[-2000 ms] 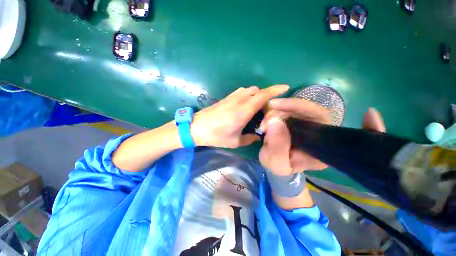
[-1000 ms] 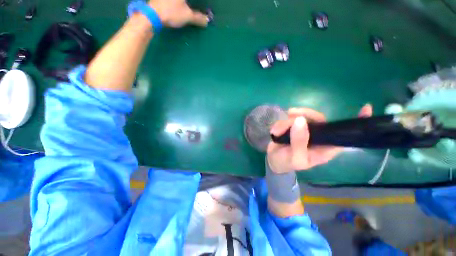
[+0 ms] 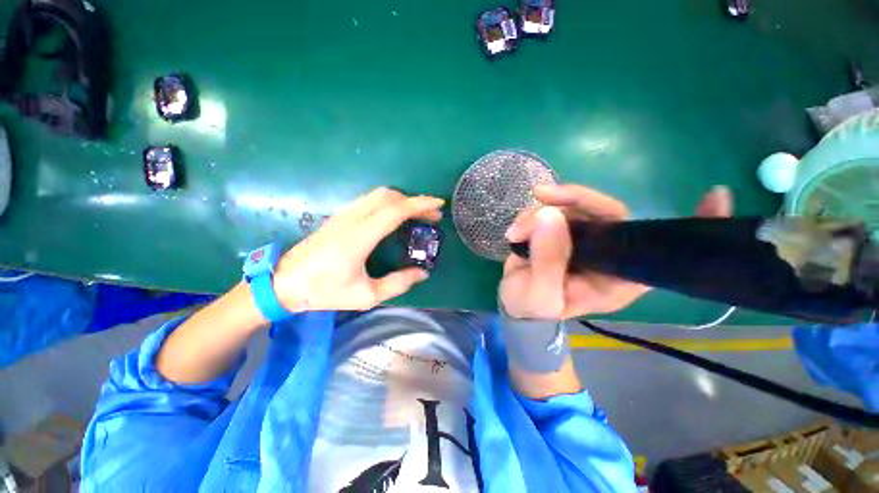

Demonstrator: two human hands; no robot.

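Observation:
A small black device housing (image 3: pixel 423 246) with silver and white patches lies on the green mat near the front edge. My left hand (image 3: pixel 352 252) is around it, thumb and fingers apart on its left side; whether they touch it is unclear. My right hand (image 3: pixel 569 255) grips the black electric screwdriver (image 3: pixel 675 252), which points left. Its tip is near the right edge of the grey speckled disc (image 3: pixel 496 204); the bit is not clearly visible. The disc lies between my hands, just beyond the housing.
Two more housings lie at left (image 3: pixel 173 97), two at the top middle (image 3: pixel 497 32), one at top right. A black strap bundle (image 3: pixel 58 67) is at upper left. A mint-green fan (image 3: pixel 843 183) stands at right. The black cable (image 3: pixel 713 371) hangs past the mat's front edge.
My left hand has come back from the far left of the bench to the front, where a housing now lies by its fingers. My right hand still holds the screwdriver near the disc.

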